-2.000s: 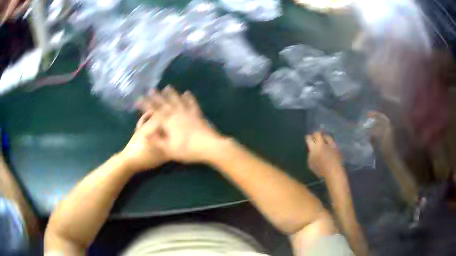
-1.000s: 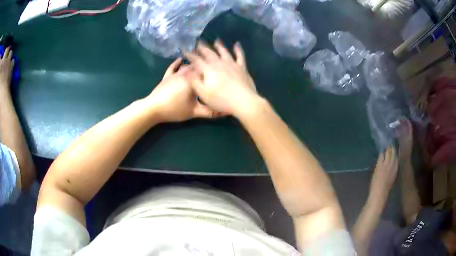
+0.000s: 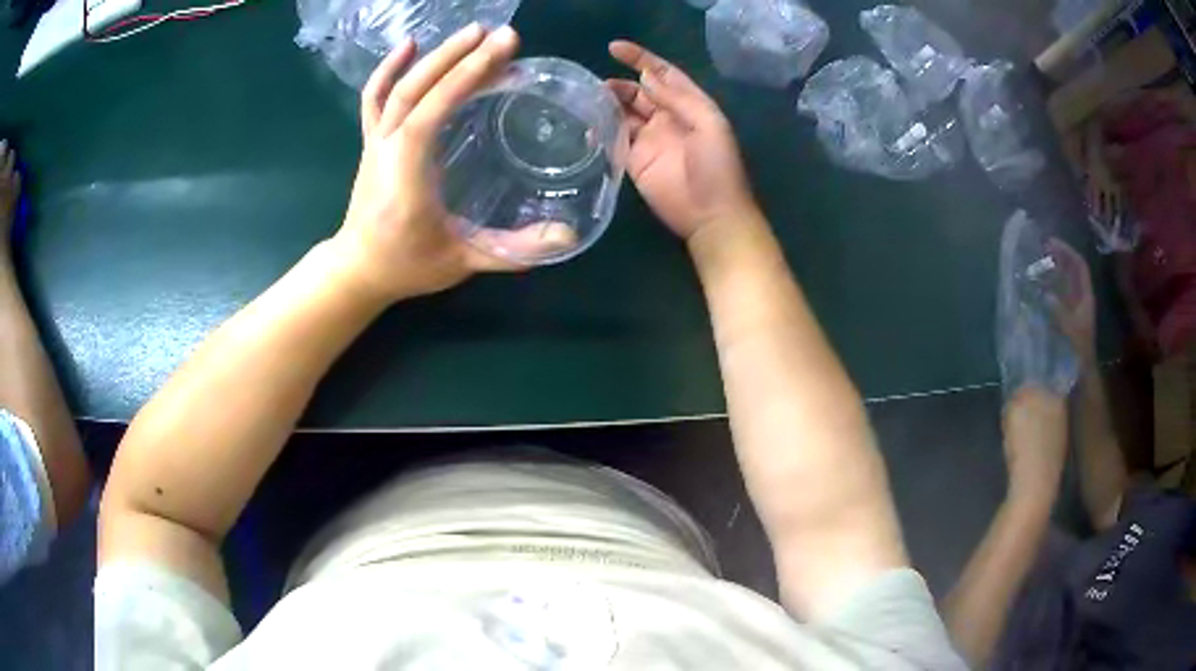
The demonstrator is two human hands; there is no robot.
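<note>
A clear round plastic container [image 3: 558, 151] with a ringed base is held above the dark green table [image 3: 525, 361], with no bag over it. My left hand [image 3: 426, 177] grips its left side, fingers behind the upper edge and thumb across the lower rim. My right hand [image 3: 676, 144] is at the container's right side with fingers spread and palm turned up. It is close to the rim; whether a fingertip touches it I cannot tell.
Bagged containers [image 3: 885, 118] lie at the far right, and a whitish crinkly pile [image 3: 380, 26] at the top. Red and white cables lie by a white board [image 3: 66, 33] at top left. A person's hands [image 3: 1056, 328] hold a filmy bag at the right; another arm [image 3: 33, 315] is at the left edge.
My hands were together over the table; now they are apart, with the clear container in my left hand. The neighbour's bag at the right is now drawn over a hand.
</note>
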